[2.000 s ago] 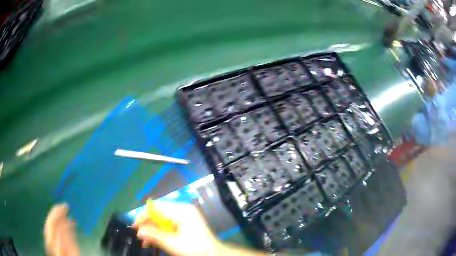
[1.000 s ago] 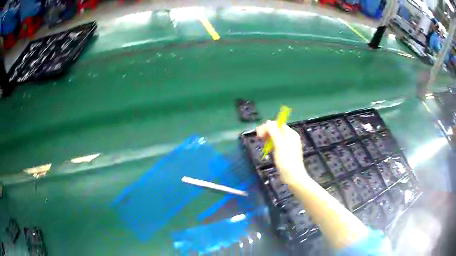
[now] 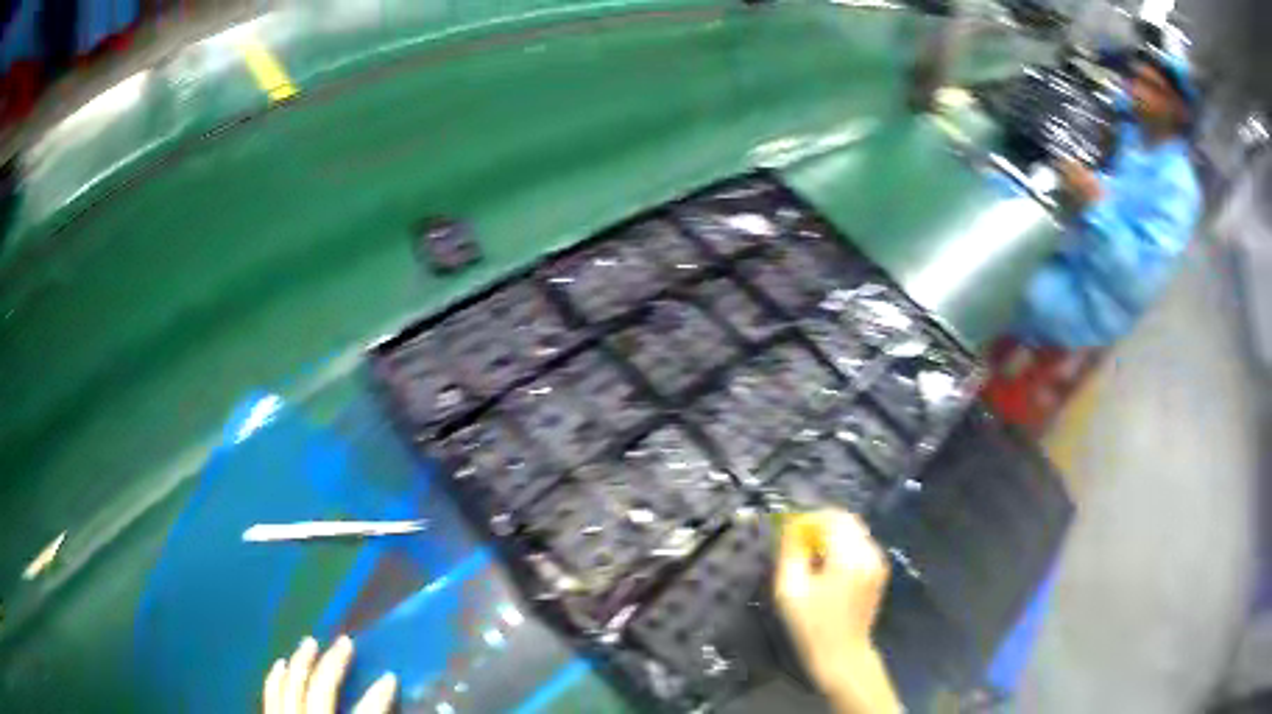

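My right hand (image 3: 833, 593) is over the near edge of the black blister tray (image 3: 561, 308), closed around the yellow tweezers (image 3: 809, 537), of which only a short part shows. Whether it also holds a housing is hidden by blur. The tray compartments hold many black plastic housings. My left hand (image 3: 328, 679) is cut off by the bottom edge, fingers apart and empty, over the blue adhesive sheets (image 3: 223, 586). White spare tweezers (image 3: 335, 530) lie on the sheets. One loose housing (image 3: 449, 244) lies on the green bench beyond the tray.
A dark flat panel (image 3: 977, 537) lies to the right of the tray's near side. A person in a blue smock (image 3: 1130, 251) sits at the right by a red stool (image 3: 1032, 386), near another black tray (image 3: 1049, 115). A yellow strip (image 3: 268, 70) marks the far bench.
My right hand has moved from the tray's far left corner to its near edge. My left hand has come into view. The view has turned to the right.
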